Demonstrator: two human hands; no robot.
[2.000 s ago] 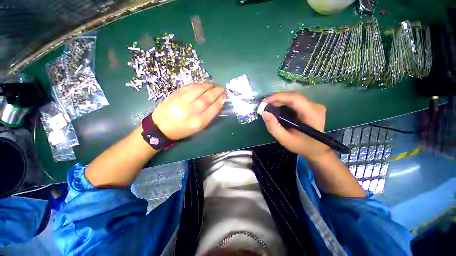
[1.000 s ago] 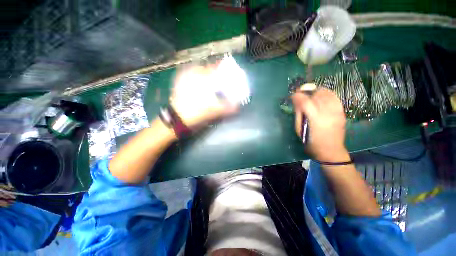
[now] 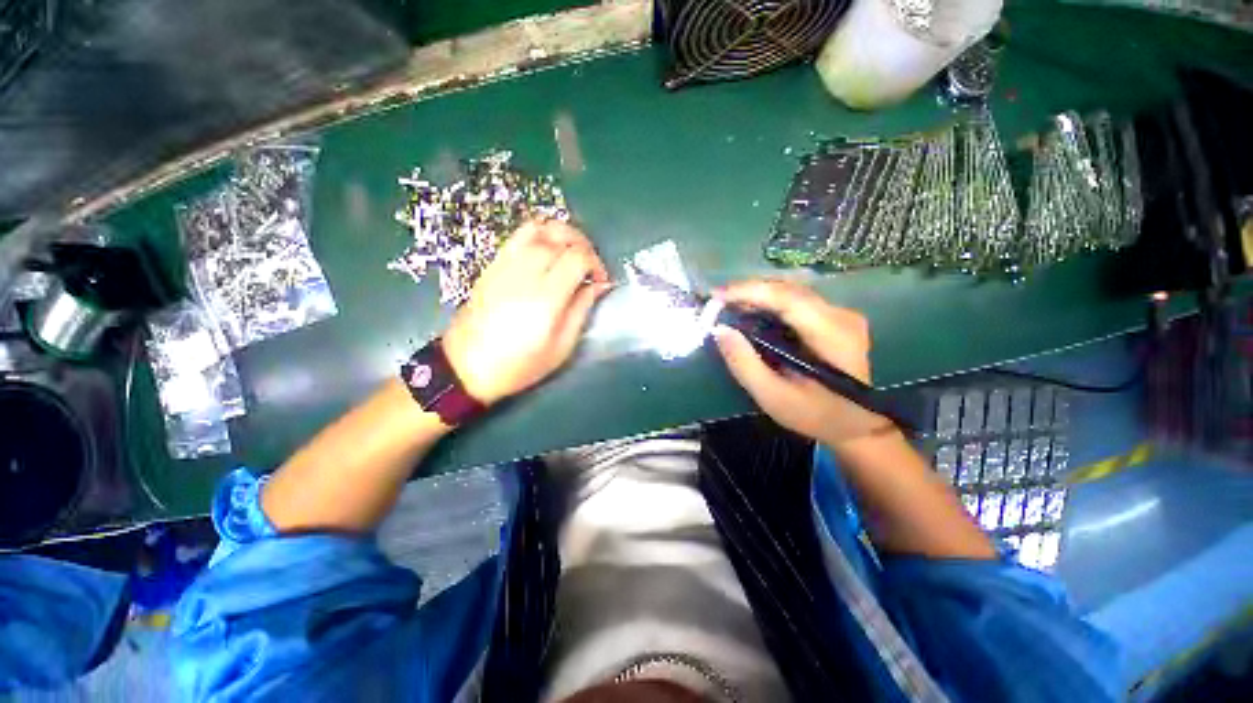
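Note:
A small circuit board (image 3: 669, 305) lies on the green bench, glaring white. My right hand (image 3: 804, 360) holds the black soldering iron (image 3: 811, 365) like a pen, its tip end over the board. My left hand (image 3: 529, 309) is left of the board, at the lower edge of the pile of loose components (image 3: 467, 220). Its fingers are bent with the fingertips close together by the board's left side; whether they pinch a small part or solder wire is too small to tell. A dark red wrist strap (image 3: 440, 382) is on my left wrist.
Stacked boards (image 3: 934, 199) lean in a row at the right. Bagged components (image 3: 254, 254) and a small clear bag (image 3: 190, 381) lie left. A fume fan (image 3: 749, 35) and a white tub (image 3: 893, 55) stand at the back. A blister tray (image 3: 1003, 460) is below the bench edge at right.
A second ago my left hand was blurred higher up near the pile and my right hand was by the stacked boards. Both are now back around the circuit board, with the iron over it.

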